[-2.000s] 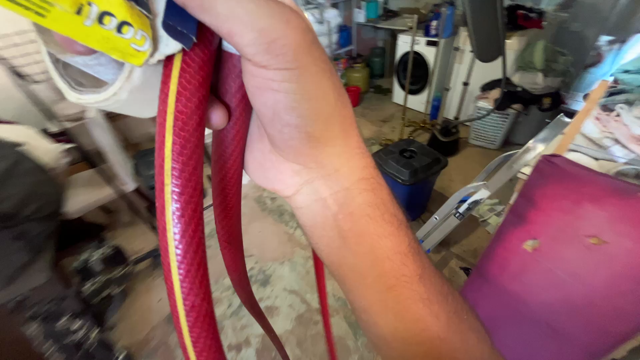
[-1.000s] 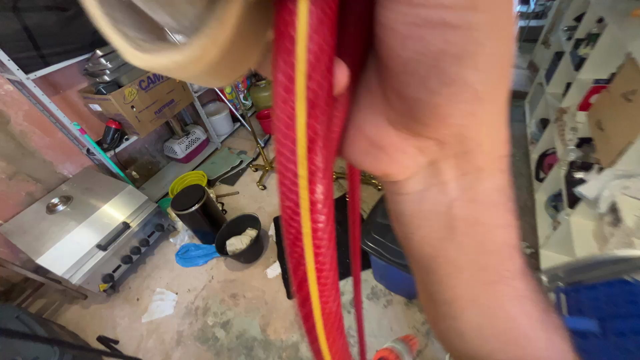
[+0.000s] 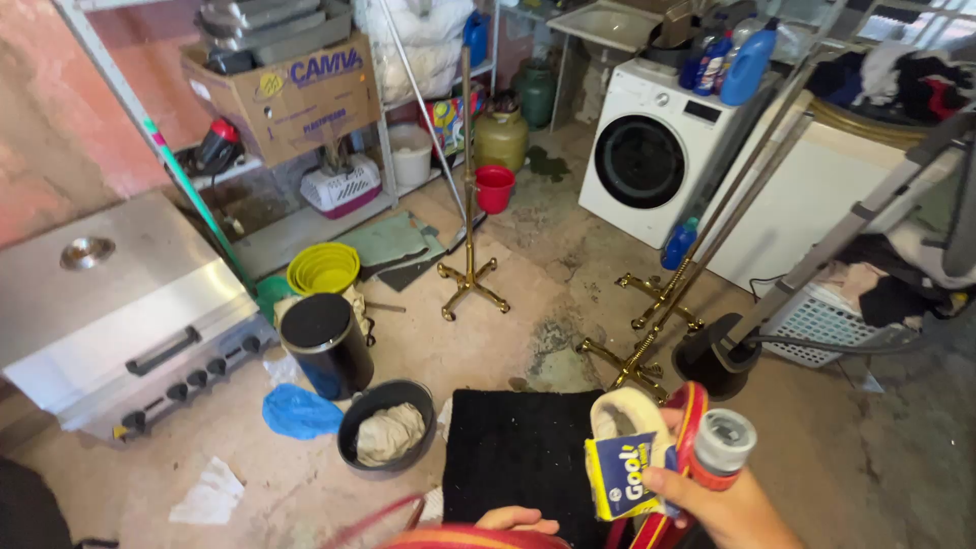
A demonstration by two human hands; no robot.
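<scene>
My right hand [image 3: 705,496] is closed around a bundle at the lower right. It holds a red hose with a yellow stripe [image 3: 690,427], a blue and yellow sponge packet [image 3: 625,476] and a cream-coloured roll or band [image 3: 629,408]. A grey hose connector with an orange ring [image 3: 724,446] sticks up beside the thumb. My left hand [image 3: 518,520] shows only its fingers at the bottom edge, just above a wide blurred loop of red hose [image 3: 473,537]. Whether those fingers grip the hose is hidden.
A black mat [image 3: 518,450] lies ahead, beside a dark bucket holding cloth [image 3: 385,427] and a black bin [image 3: 324,347]. A steel grill [image 3: 130,305] is at left. Gold wheeled stands [image 3: 469,286] and a washing machine [image 3: 644,152] are farther back.
The hand with the hose, close to the camera before, is now lower and farther off at the lower right. Fingers of my left hand have come into view. The view has swung.
</scene>
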